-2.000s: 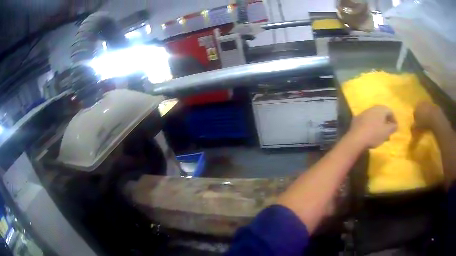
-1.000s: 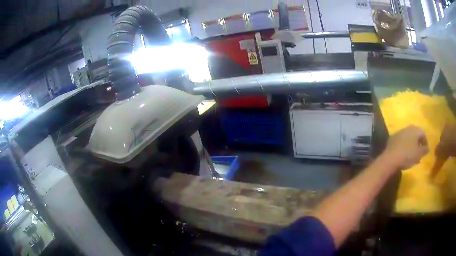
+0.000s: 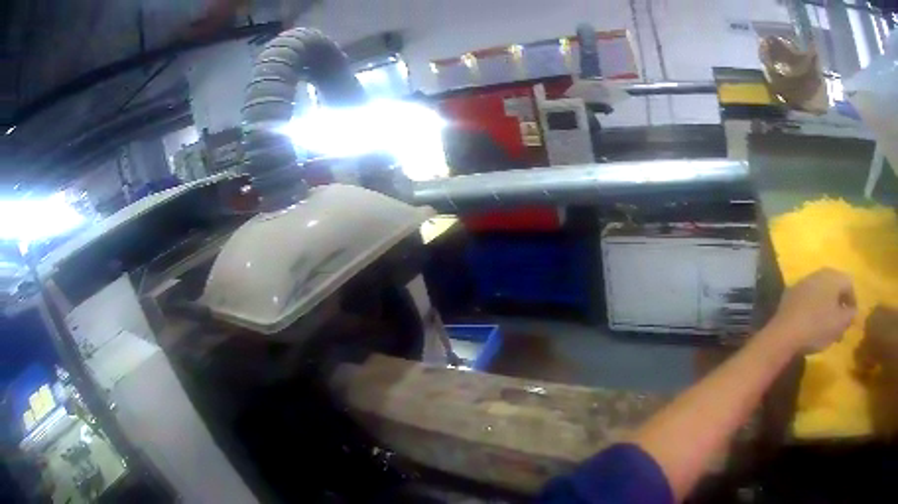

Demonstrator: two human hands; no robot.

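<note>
Bright yellow pellets [image 3: 825, 234] lie heaped in the open dark metal hopper [image 3: 812, 167] at the right edge. My left hand [image 3: 819, 311] is bare, with a dark blue sleeve, and is over the middle of the pellets with its fingers curled. Whether it holds any pellets is hidden. My right hand [image 3: 879, 352] is a dark, blurred shape low in the pellets, cut off by the right edge. Its fingers cannot be made out.
A pale hood [image 3: 313, 254] with a ribbed duct [image 3: 271, 118] stands left of centre. A worn metal beam [image 3: 492, 409] crosses below. Behind are a shiny pipe [image 3: 591, 183], white cabinet [image 3: 679, 281], blue bin [image 3: 477, 346] and red machine [image 3: 487, 123].
The view has swung left, so the hopper, hood and hands sit farther right in the picture. My right hand has gone partly out of frame. My left hand remains over the pellets.
</note>
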